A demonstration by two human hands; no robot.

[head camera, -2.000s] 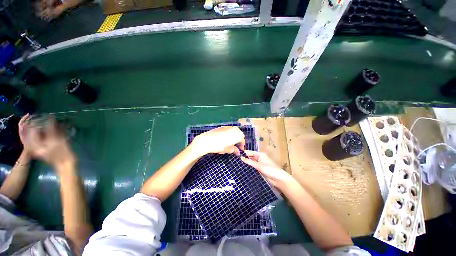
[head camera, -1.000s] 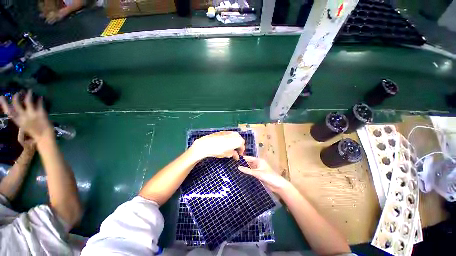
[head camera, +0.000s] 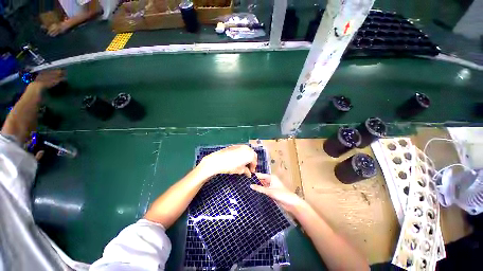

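Observation:
A black sheet with a fine white grid (head camera: 238, 211), an adhesive pad sheet, is held tilted with glare across it. Flat gridded sheets (head camera: 193, 254) lie under it on the green surface. My left hand (head camera: 230, 160) comes over the sheet's top corner, its fingertips pinched there. My right hand (head camera: 276, 191) grips the same corner from the right, thumb on top. The fingertips of both hands nearly meet; whether a small pad is between them cannot be told.
Black cylindrical units (head camera: 356, 168) stand on the cardboard mat (head camera: 339, 211); others stand on the green conveyor (head camera: 212, 95). A white post (head camera: 323, 63) rises ahead. Perforated strips (head camera: 418, 217) and a fan (head camera: 461, 188) are right. Another person's arm (head camera: 24, 114) reaches in left.
My hands stay at the sheet's corner with little change. The view has shifted slightly. The neighbour's arm now reaches over the conveyor, where another cylinder stands at left. Conveyor cylinders have moved right.

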